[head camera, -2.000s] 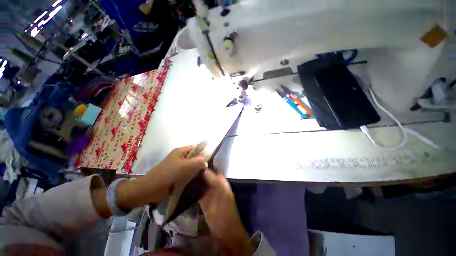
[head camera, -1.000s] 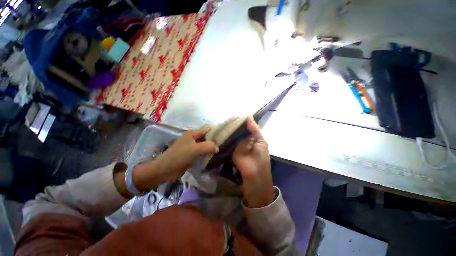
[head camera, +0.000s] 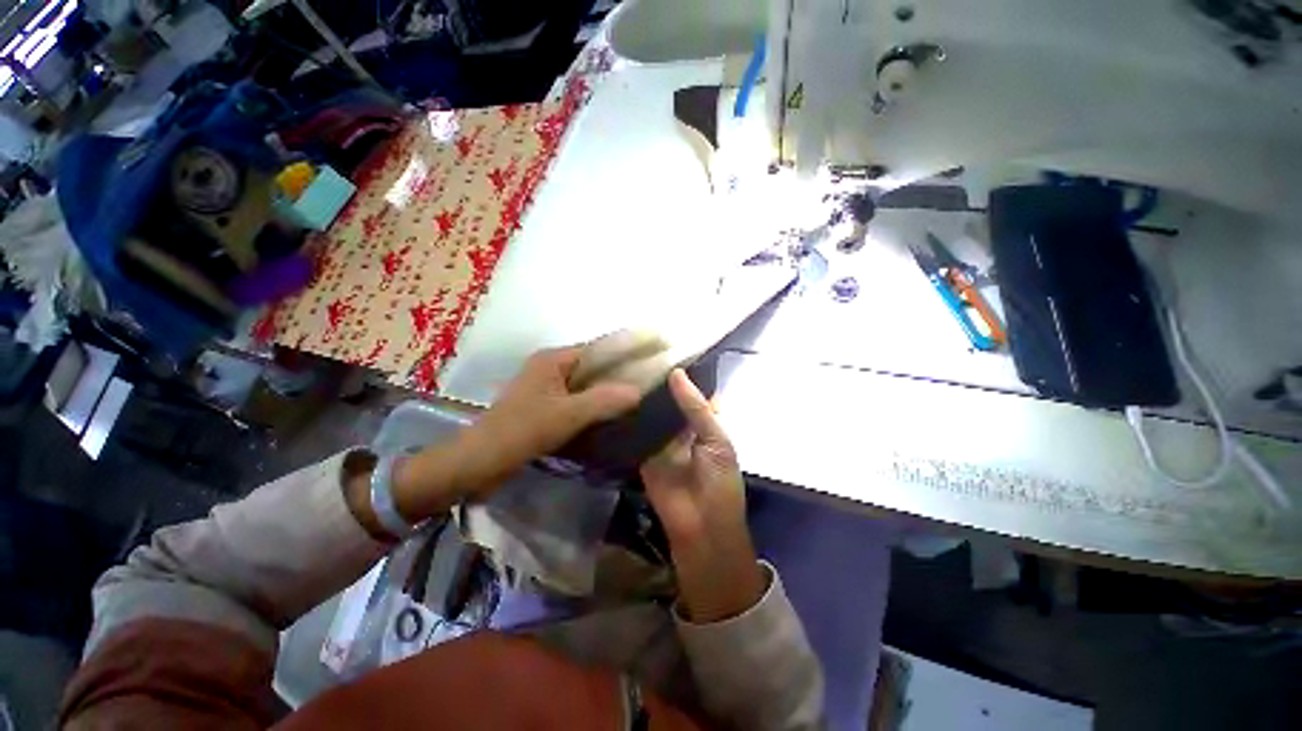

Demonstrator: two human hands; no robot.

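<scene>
A fabric strip (head camera: 643,424), dark on one side and pale on the other, runs from my hands up to the presser foot and needle (head camera: 853,214) in the bright light. My left hand (head camera: 550,411) grips the strip's pale upper fold from the left. My right hand (head camera: 697,464) pinches its edge with thumb and fingers, just off the table's front edge. The strip's far end is bleached by the lamp. More grey-brown cloth (head camera: 550,536) hangs at my lap below my hands.
Orange and blue snips (head camera: 960,297) lie right of the needle, beside a flat black rectangle (head camera: 1081,293) with a white cable (head camera: 1207,464). The white machine head (head camera: 1057,93) spans the back. Red-printed brown covering (head camera: 429,236) and a blue bag (head camera: 107,214) are at left. A clear bin (head camera: 307,650) stands below.
The view has shifted, showing more of the lap. My hands have spread apart on the strip, and its folded pale side is more visible. The strip still reaches the needle area.
</scene>
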